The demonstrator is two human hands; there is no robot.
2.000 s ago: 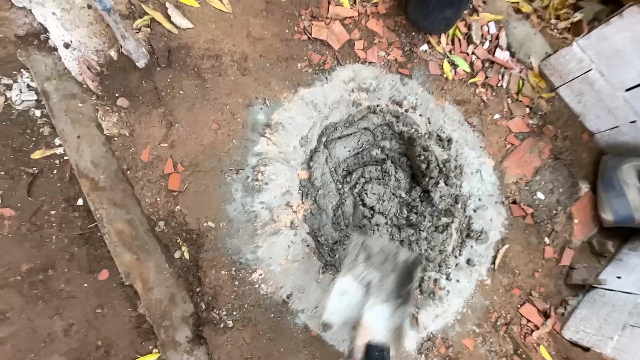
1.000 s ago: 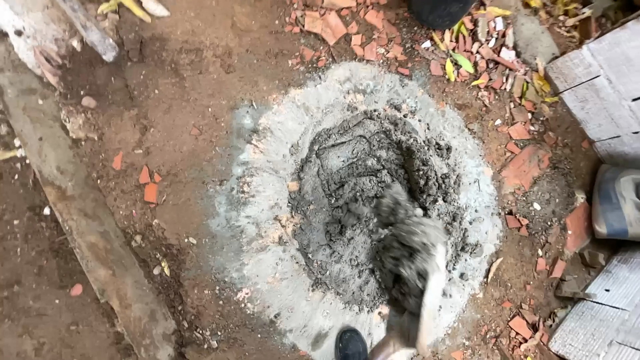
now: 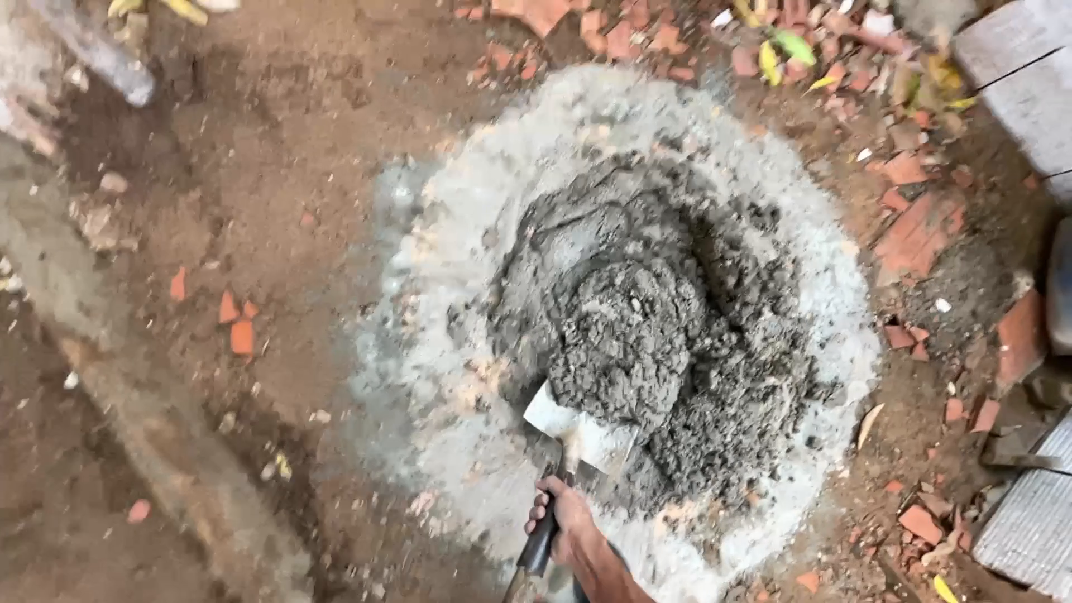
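My right hand [image 3: 569, 515] is wrapped around the dark lower handle [image 3: 540, 536] of a shovel, close below its blade. The forearm comes in from the bottom edge, right of the handle. The metal shovel blade [image 3: 582, 431] carries a heap of wet grey mortar [image 3: 628, 339], which hides its front part. Around and under it lies more wet mortar [image 3: 729, 427], inside a broad ring of pale, drier mix [image 3: 452, 335] on the ground. My left hand is out of view, as is the upper end of the handle.
A long muddy beam [image 3: 142, 402] crosses the dirt at the left. Broken red tile pieces [image 3: 917, 234] and leaves lie at the top and right. Grey boards [image 3: 1030, 511] stand at the right edge, near a blurred rounded object [image 3: 1062, 285]. A dark shape shows partly behind my forearm.
The shovel was blurred over the lower part of the mortar two seconds ago and held a lump further right one second ago. Now my right hand shows on it, and the loaded blade is nearer the middle.
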